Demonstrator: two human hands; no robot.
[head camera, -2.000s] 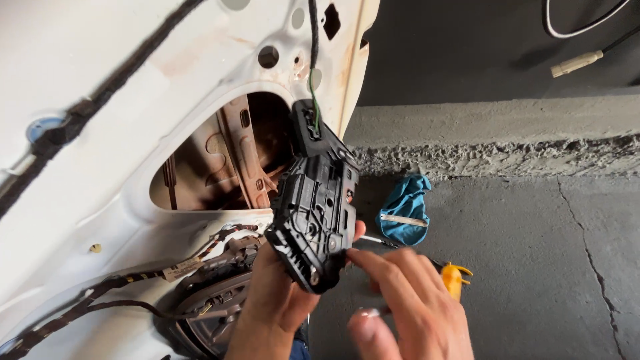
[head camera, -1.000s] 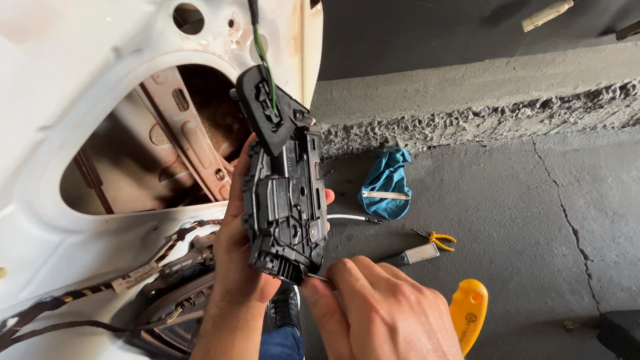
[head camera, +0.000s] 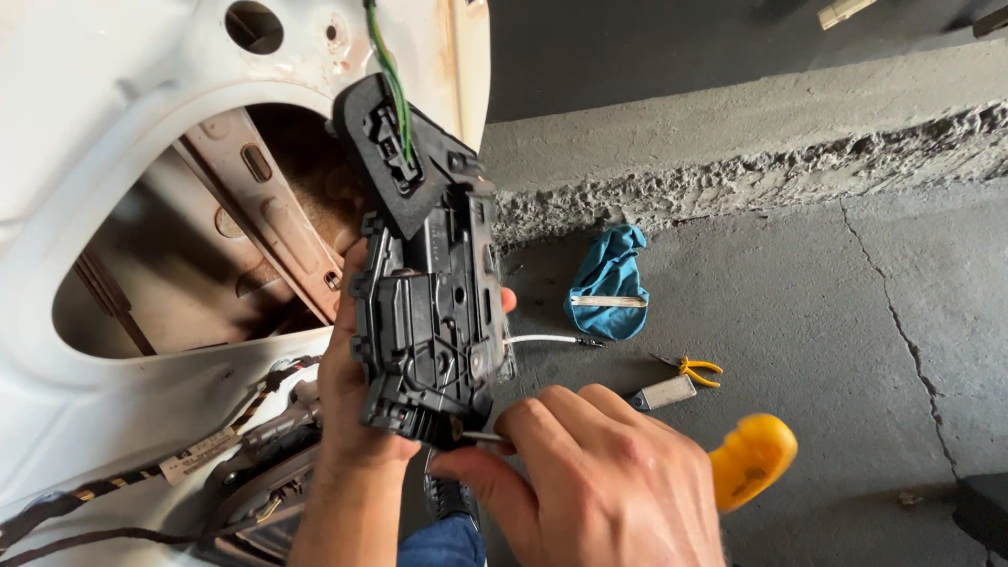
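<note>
A black plastic car door latch assembly (head camera: 429, 307) rests in my left hand (head camera: 346, 394), whose fingers wrap behind it; one fingertip shows at its right edge. Green wires (head camera: 394, 87) run into a connector on its upper part. My right hand (head camera: 591, 472) grips a tool with a yellow handle (head camera: 754, 465) and a thin metal shaft (head camera: 482, 436). The shaft's tip meets the lower end of the latch. A white cable (head camera: 543, 339) extends behind the latch to the right.
The white car door panel (head camera: 181, 71), with a large opening, stands at the left, with a taped wiring harness (head camera: 118, 482) below. On the concrete floor lie a blue cloth (head camera: 610, 272) with a pale strip across it, yellow-handled pliers (head camera: 697, 370) and a grey-and-white object (head camera: 665, 392). A shoe (head camera: 449, 488) shows below.
My right hand, loosely spread near the latch two seconds ago, has closed on the yellow-handled tool and brought its shaft to the lower end. The latch has turned more upright. The view has shifted.
</note>
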